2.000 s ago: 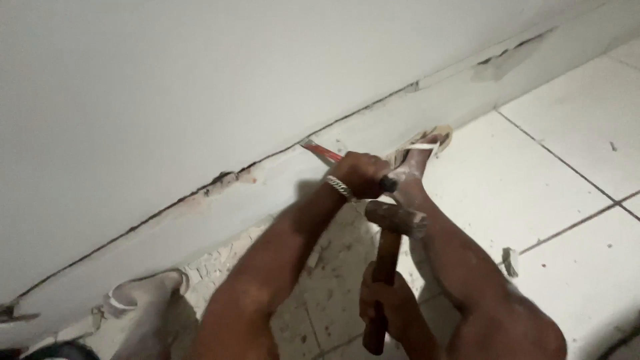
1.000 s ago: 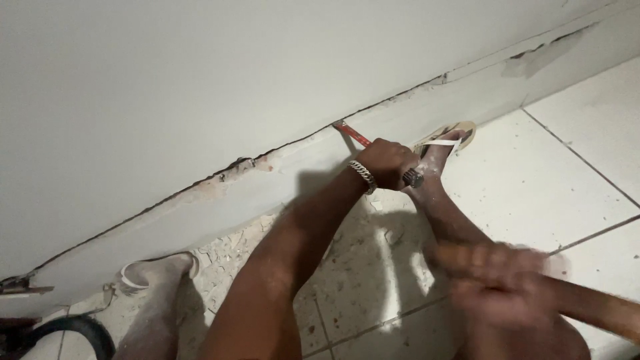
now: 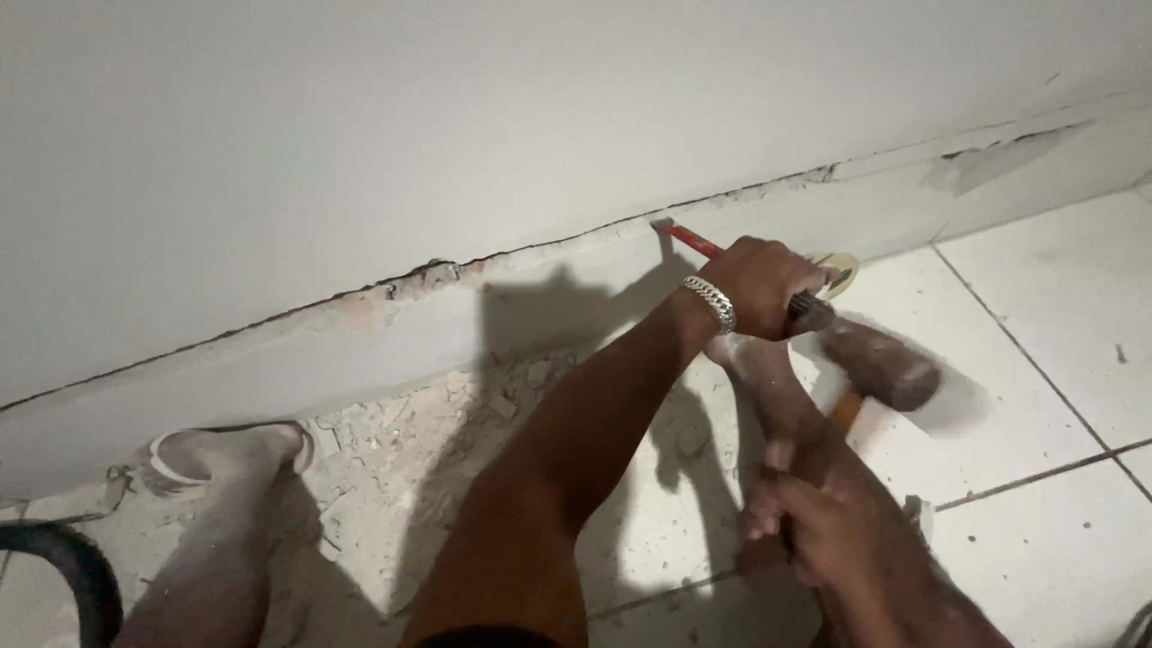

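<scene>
My left hand [image 3: 763, 283], with a silver chain bracelet at the wrist, is closed around a red cold chisel [image 3: 691, 239]. The chisel's tip touches the white wall just under a long dark crack [image 3: 540, 244]. Its dark butt end [image 3: 812, 310] sticks out of my fist. Right beside that end is the blurred steel head of a hammer [image 3: 882, 362]; whether they touch, I cannot tell. My right hand [image 3: 792, 526], also blurred, grips the hammer's wooden handle lower down.
Plaster rubble [image 3: 405, 450] lies on the tiled floor [image 3: 1035, 351] along the wall's foot. My sandalled feet, the left [image 3: 225, 450] and the right [image 3: 832, 274], stand near the wall. A black curved hose or tube [image 3: 76, 562] is at the lower left.
The hammer, swung out to the right one second ago, has come back with its head at the chisel's butt. My left hand still holds the chisel against the wall.
</scene>
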